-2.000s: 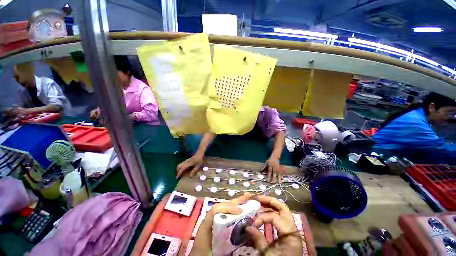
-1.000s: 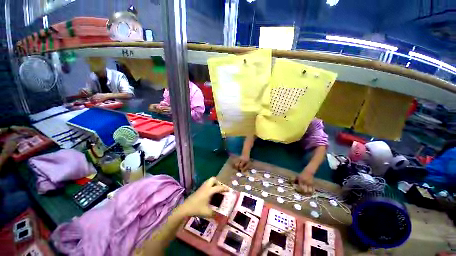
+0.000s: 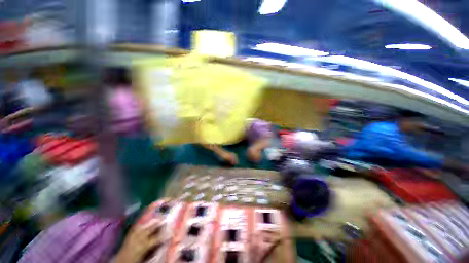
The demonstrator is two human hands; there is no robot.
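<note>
The picture is strongly blurred. The salmon-pink foam tray (image 3: 248, 214) lies at the bottom centre, with rows of pale units with dark screens, such as this unit (image 3: 232, 235). My left hand (image 3: 141, 240) is at the tray's left side, over its lower left units. My right hand (image 3: 272, 247) is at the tray's right side, low in the view. Blur hides the fingers of both hands and whether either holds anything.
Wired discs (image 3: 231, 188) lie on a brown board behind the tray, with the dark blue basket (image 3: 311, 197) to their right. Stacked foam trays (image 3: 401, 233) stand at lower right. Pink cloth (image 3: 72, 241) lies at lower left. Yellow sheets (image 3: 205, 100) hang overhead. A person's hands (image 3: 241, 155) are opposite.
The view has swung right and blurred. My left hand stays by the tray's left units; my right hand now shows at its right side. The opposite person's hands have drawn back from the discs.
</note>
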